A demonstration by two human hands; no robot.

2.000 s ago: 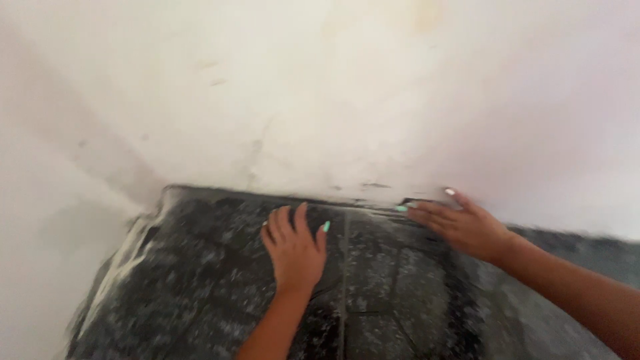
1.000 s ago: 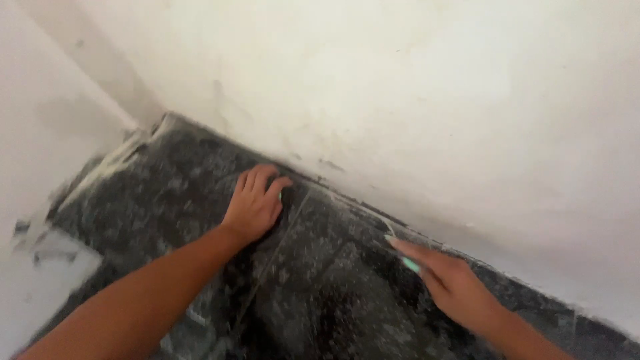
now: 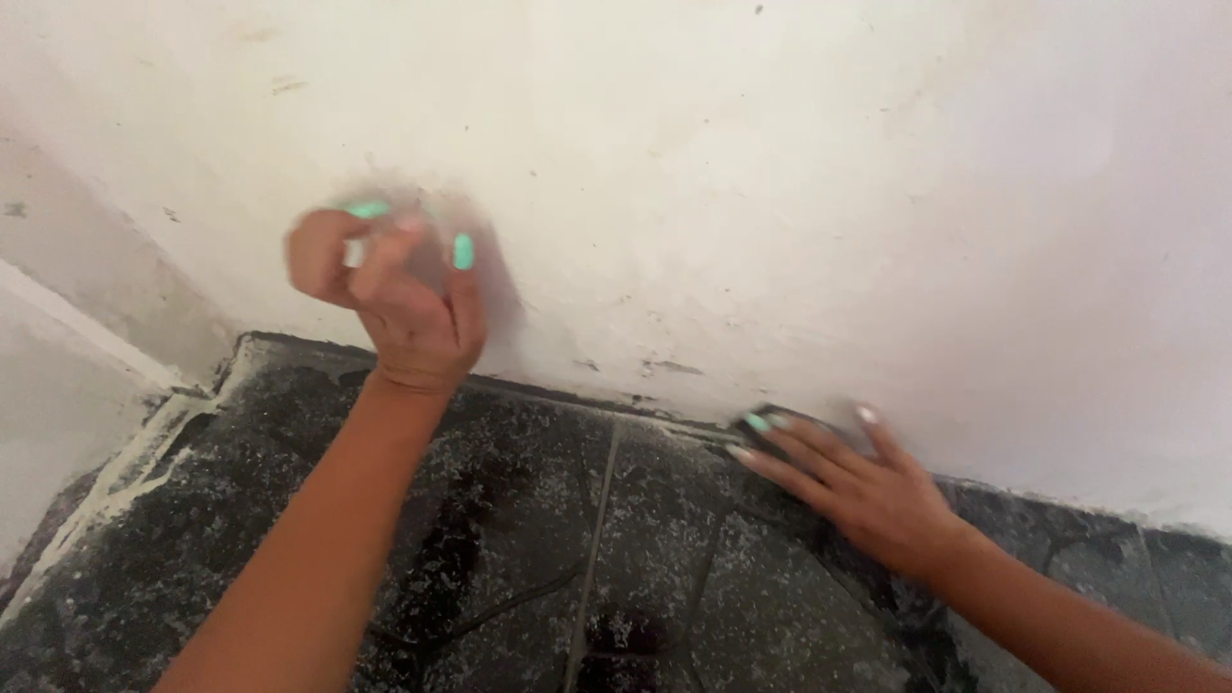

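My left hand (image 3: 409, 289) is raised in front of the pale wall (image 3: 616, 173), blurred, its fingers curled and apart, with green nails showing. Nothing can be made out in it. Lower and to the right, my right hand (image 3: 847, 481) lies with fingers stretched along the line where the wall meets the dark tiled floor (image 3: 520, 539). A small dark piece (image 3: 789, 423) shows at its fingertips against the wall; whether the hand grips it cannot be told. The floor's black tiles are speckled with pale dust.
At the left the wall meets another wall in a corner (image 3: 207, 385). Pale, rough filler (image 3: 115, 491) runs along the floor edge there. A grout line (image 3: 599, 539) crosses the tiles, and dark scuffs mark the lower wall.
My left hand has lifted from the tiles near the wall's foot to in front of the wall. The right hand, fingers bent one second ago, now lies flatter along the edge.
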